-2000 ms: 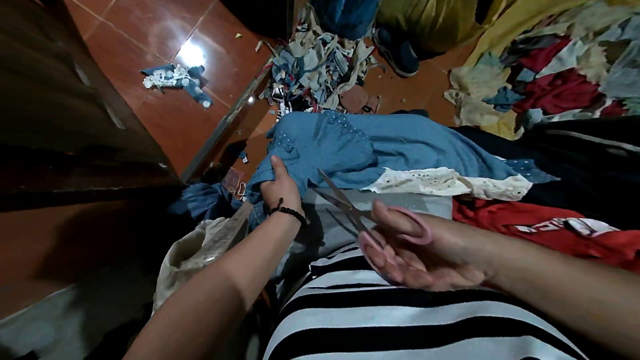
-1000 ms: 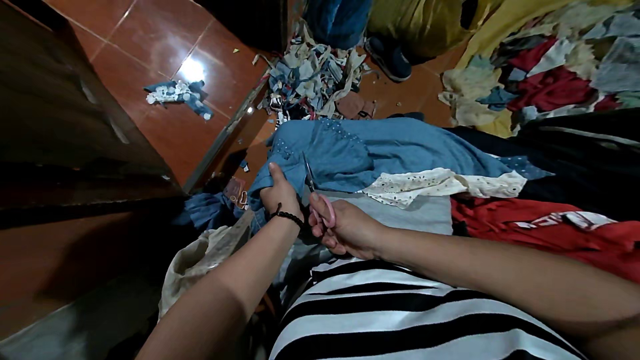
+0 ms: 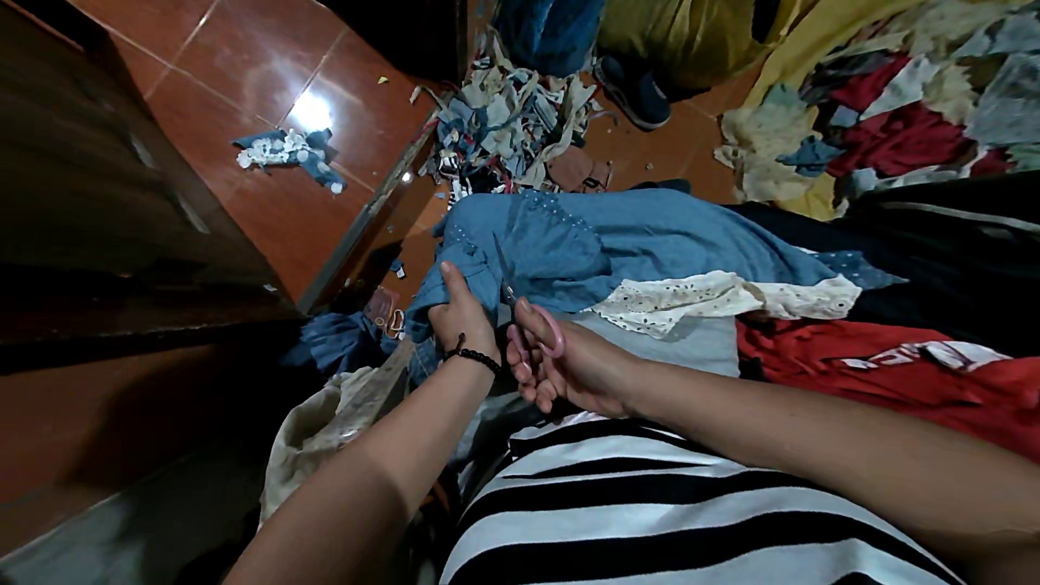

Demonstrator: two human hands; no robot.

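Note:
A blue cloth garment with small studs lies across my lap. My left hand, a black beaded bracelet at its wrist, grips the garment's left end with the thumb on top. My right hand holds a pair of scissors by its pink handles. The blades point up and away over the blue cloth, just right of my left thumb, and look nearly together. White eyelet fabric lies along the garment's near edge, with grey cloth below it.
Fabric scraps are heaped on the tiled floor ahead, beside a dark shoe. More scraps lie on yellow cloth at upper right. Red printed cloth is at right, a pale bag at lower left. A blue-white bundle lies on the tiles.
Two seconds ago the scissors were spread wide in my more open right hand, farther right. They have since moved left toward my left hand, and their blades have come together. My left hand keeps its hold.

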